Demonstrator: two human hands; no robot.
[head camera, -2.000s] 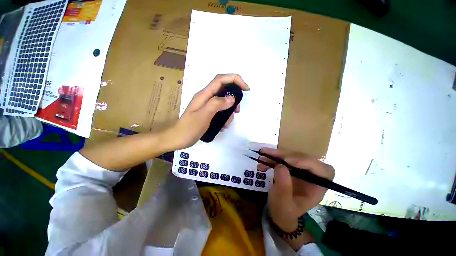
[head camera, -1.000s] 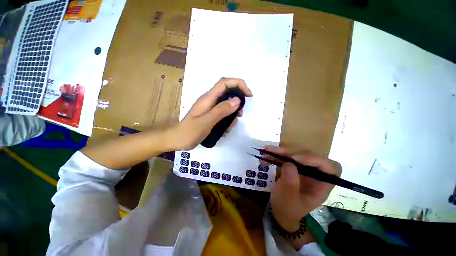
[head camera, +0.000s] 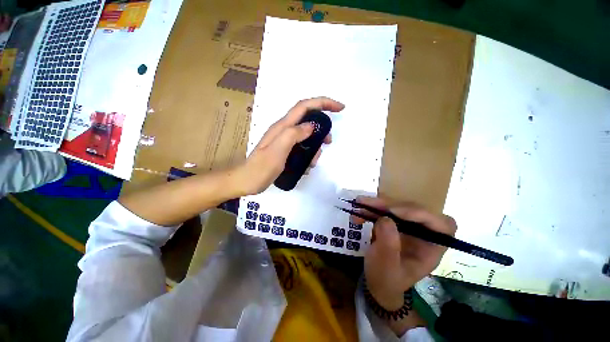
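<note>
My left hand (head camera: 271, 150) holds a black rounded device housing (head camera: 299, 160) over the middle of a white sticker sheet (head camera: 328, 67). The thumb lies on its upper end, near small pale marks, and the index finger is stretched out beyond it. My right hand (head camera: 408, 244) holds black tweezers (head camera: 435, 234) at the sheet's lower right. Their two thin tips point left and stand apart, with nothing visible between them. Dark display stickers (head camera: 291, 233) remain in rows along the sheet's near edge. The fingers of my right hand partly hide the rightmost ones.
The sheet lies on a brown cardboard mat (head camera: 190, 87). A white board (head camera: 535, 147) is at the right. At the left are a printed carton panel (head camera: 127, 80), a full sticker sheet (head camera: 57, 73) and another person's sleeve (head camera: 30, 172). Green floor shows beyond the bench.
My left index finger has lifted away from the device, and more of the device's marked end shows. My right hand and the tweezers have hardly moved. The view has shifted slightly.
</note>
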